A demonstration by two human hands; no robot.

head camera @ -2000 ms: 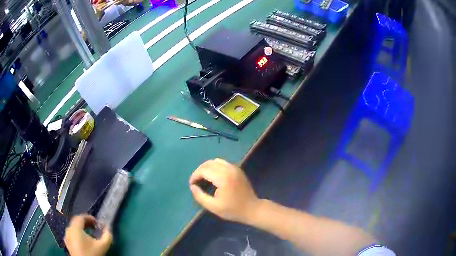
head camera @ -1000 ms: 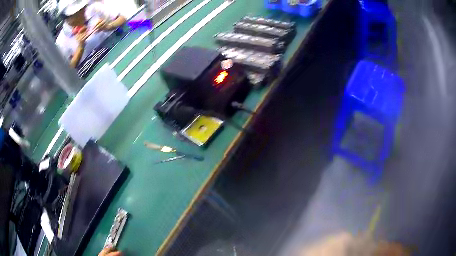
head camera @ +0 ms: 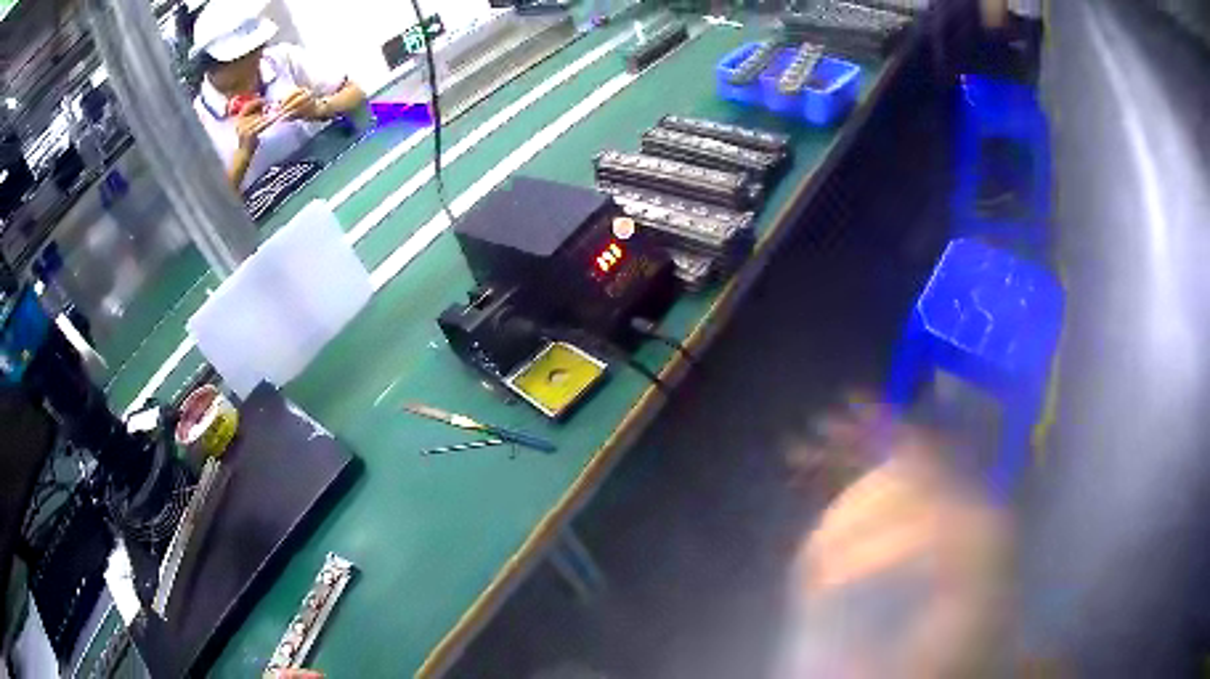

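Note:
A strip module (head camera: 313, 613) with a row of round cells lies at the lower left, beside the black base (head camera: 272, 524). Only the fingertips of my left hand (head camera: 297, 674) show at the bottom edge, at the module's near end. The rest of that hand is cut off. My right hand (head camera: 886, 493) is strongly blurred at the lower right, away from the bench, over the dark floor. Its fingers and anything in them cannot be made out.
The soldering station (head camera: 564, 252) with red digits and the yellow sponge tray (head camera: 559, 379) stand ahead. Two slim tools (head camera: 478, 427) lie nearer. Stacked modules (head camera: 683, 192) and a blue parts tray (head camera: 790, 82) are beyond. A blue stool (head camera: 989, 312) is right; a person (head camera: 272, 100) sits far left.
The view has shifted. My right hand has moved from over the bench edge to the right, out over the floor. My left hand has dropped mostly out of the picture.

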